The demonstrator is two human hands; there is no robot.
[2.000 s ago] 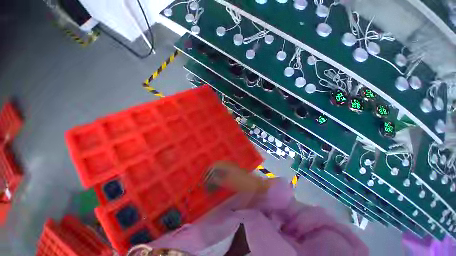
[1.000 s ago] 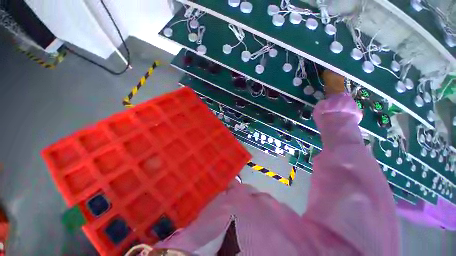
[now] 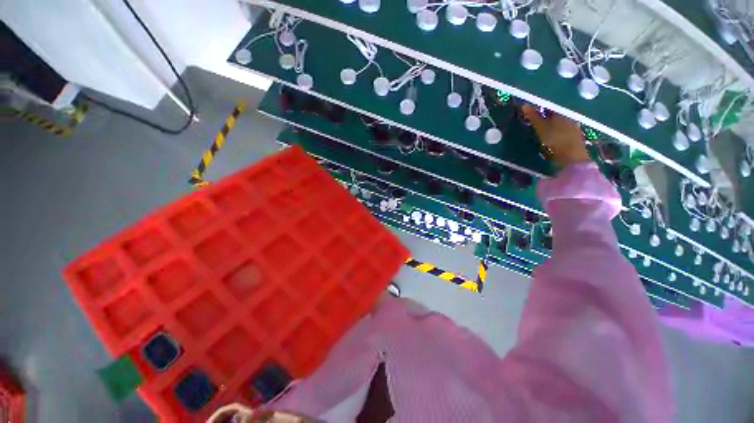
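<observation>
A red-orange compartment tray (image 3: 248, 273) is tilted in front of my body. Three dark square watch bodies (image 3: 161, 351) sit in its pockets at the lower left; the other visible pockets are empty. My right hand (image 3: 558, 134) reaches onto a green rack shelf, among round watches with lit green displays (image 3: 503, 97). Its fingertips are partly hidden, and I cannot tell whether it grips one. My left hand does not show clearly; a small beige shape at the bottom edge below the tray is unclear.
The charging rack (image 3: 430, 99) has several green tiers with white edges, holding white charging pucks (image 3: 407, 106) on cables. Yellow-black tape (image 3: 446, 274) marks the grey floor. A black cable hangs by a white cabinet at upper left. Part of another red tray (image 3: 10, 396) shows at lower left.
My right hand has gone from over the tray to the rack shelf, then shifted slightly there. A green display now shows left of it. The tray has moved left and lower in view.
</observation>
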